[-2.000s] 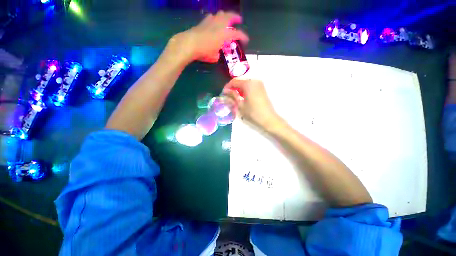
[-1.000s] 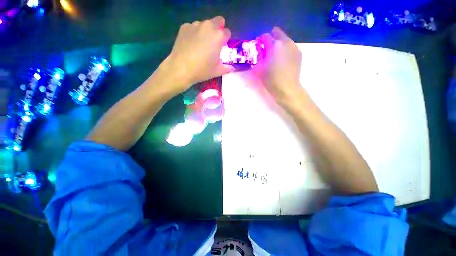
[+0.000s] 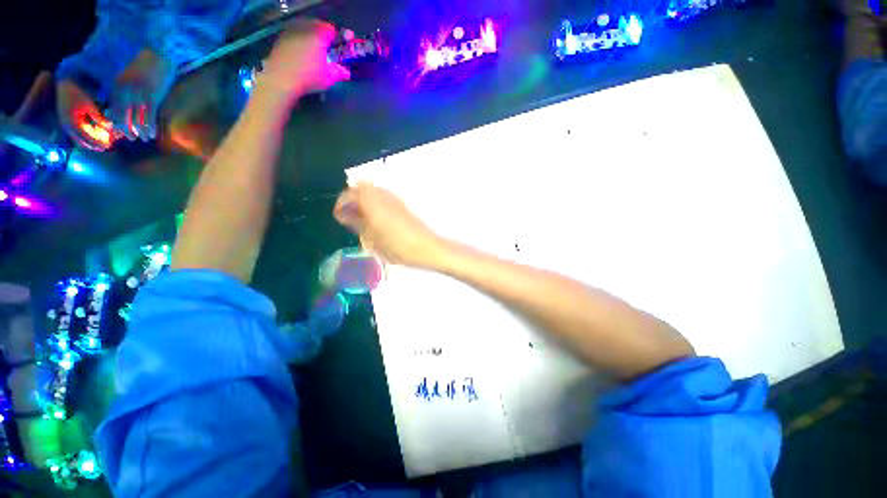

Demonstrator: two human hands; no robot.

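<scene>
A dark light-up unit lies in the line along the far side. My left hand is at its left end, thumb and fingers spread around that end; whether they grip it cannot be told. My right hand is over the left edge of the white sheet, fingers curled together; whether they pinch a small piece cannot be told. Just below it, overlapping round discs lie on the dark green surface, running down to the left, partly beside my left sleeve.
More glowing units stand along the far side, one pink and one blue. Several lit units lie at the left. Another person's hands are at upper left, near a red glow. Another person's blue sleeve is at the right edge.
The view has turned. The pink-lit unit is no longer between both my hands. My left hand has moved to the far line; my right hand has come back near the discs.
</scene>
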